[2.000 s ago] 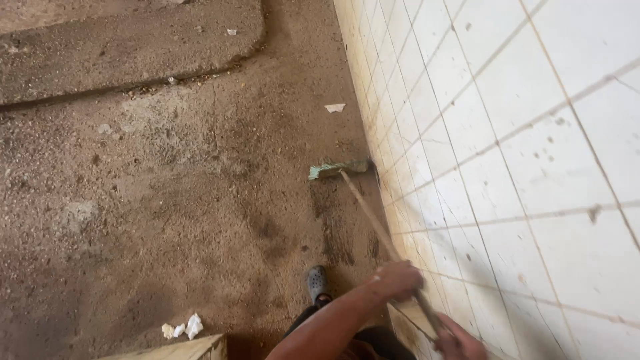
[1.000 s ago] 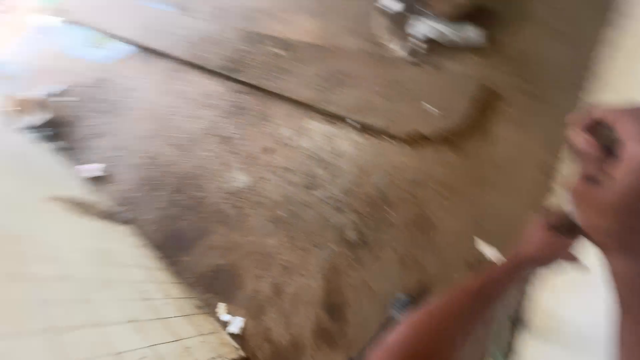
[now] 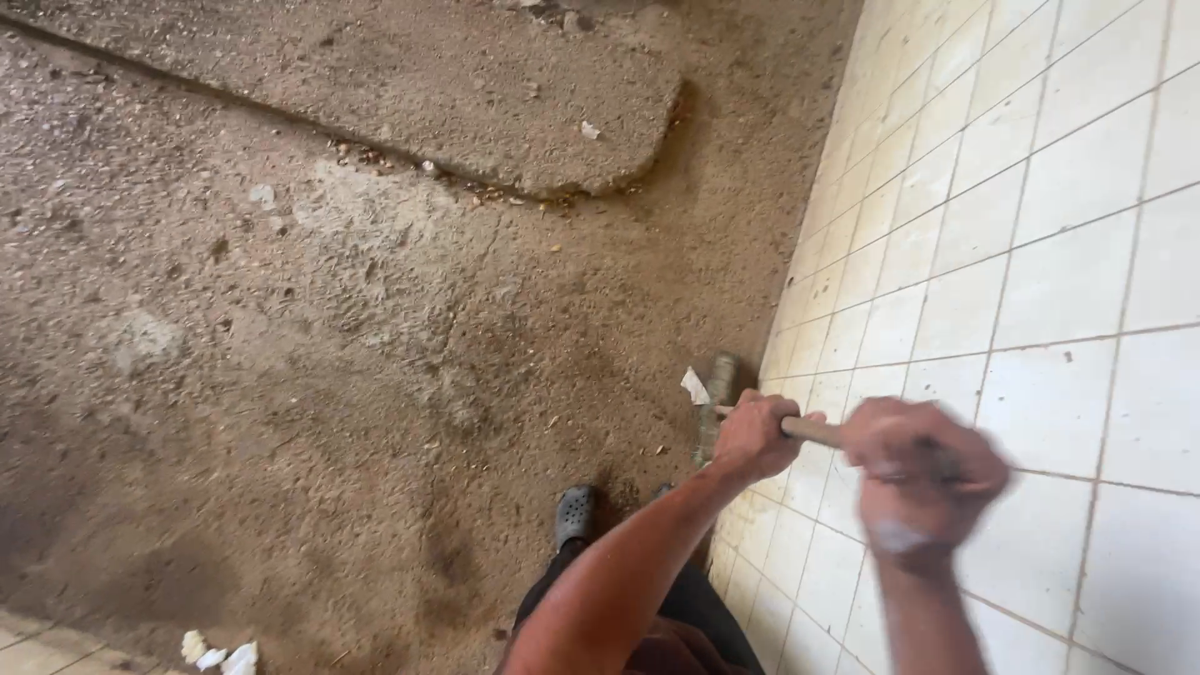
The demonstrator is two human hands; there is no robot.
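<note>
A wooden handle [image 3: 814, 430] runs through both fists, close beside the tiled wall. Lower on it, my left hand [image 3: 757, 436] is closed round the wood. Higher up and nearer the camera, my right hand [image 3: 923, 459] grips the upper end, blurred by motion. The greenish head of a broom or floor brush [image 3: 720, 382] rests on the floor at the foot of the wall, partly hidden behind my left hand. A torn white scrap [image 3: 695, 385] lies touching or right beside that head.
White tiled wall [image 3: 1059, 272] rises on the right. A raised concrete slab [image 3: 525, 112] with a rounded corner crosses the upper left. White scraps [image 3: 225, 656] lie at bottom left by a tiled edge. My grey clog [image 3: 575, 516] stands on the gritty floor.
The broom head has moved from short of the white scrap, two seconds ago, to beside it along the wall. Both hands still hold the handle. The view swung away and back.
</note>
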